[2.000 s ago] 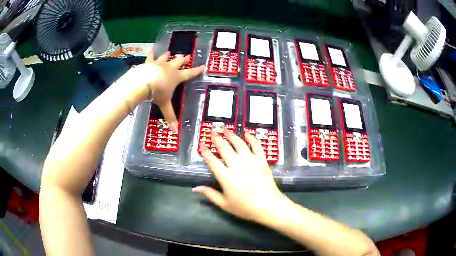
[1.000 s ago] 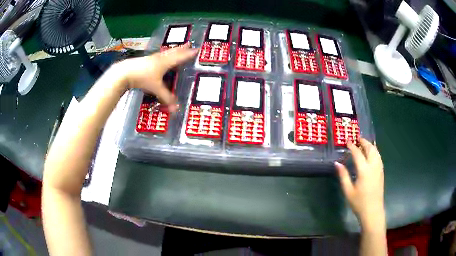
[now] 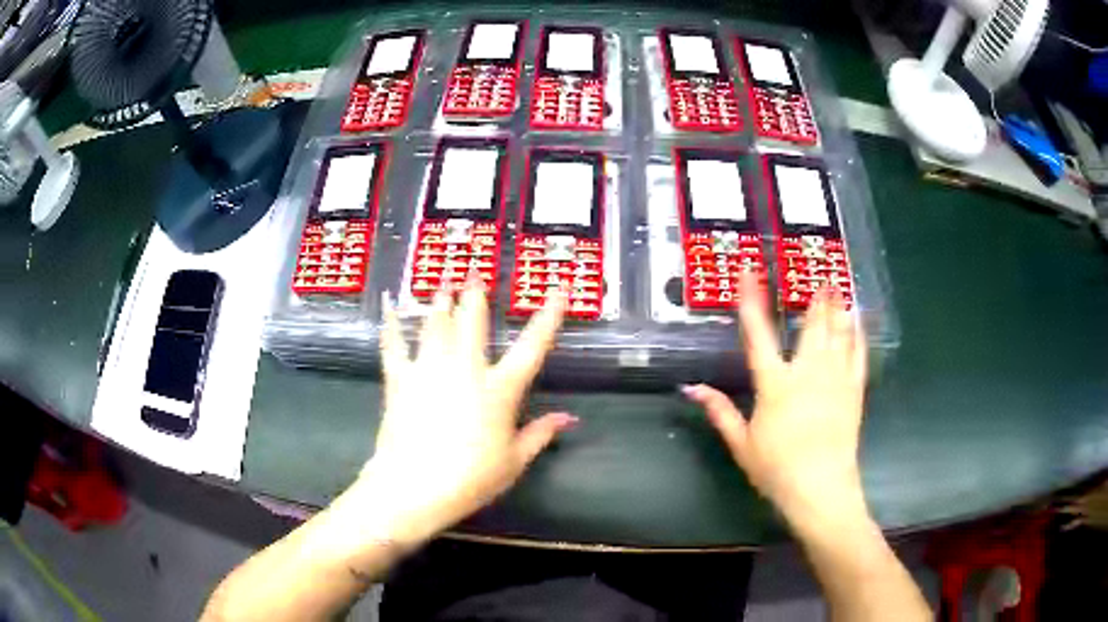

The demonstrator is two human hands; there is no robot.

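Several red keypad phones (image 3: 563, 231) lie in two rows in a stack of clear trays (image 3: 632, 352) on the green mat. All their screens are lit white. White phone backs (image 3: 663, 261) show partly beside some of the phones. My left hand (image 3: 456, 389) is over the near edge of the trays, its fingers spread at the lower keys of the front-row phones. My right hand (image 3: 796, 401) is at the near right edge, fingers spread at the keys of the two right front phones. Neither hand holds anything.
A black smartphone (image 3: 185, 346) lies on a white sheet (image 3: 122, 389) at the left. A black desk fan (image 3: 140, 55) and a white fan (image 3: 49, 182) stand at the back left, another white fan (image 3: 938, 107) at the back right. Red stools or bins (image 3: 75, 486) show below.
My left hand has come off the left phones and moved to the near tray edge. My right hand moved right, then slightly left. The two left phones' screens went from dark to lit.
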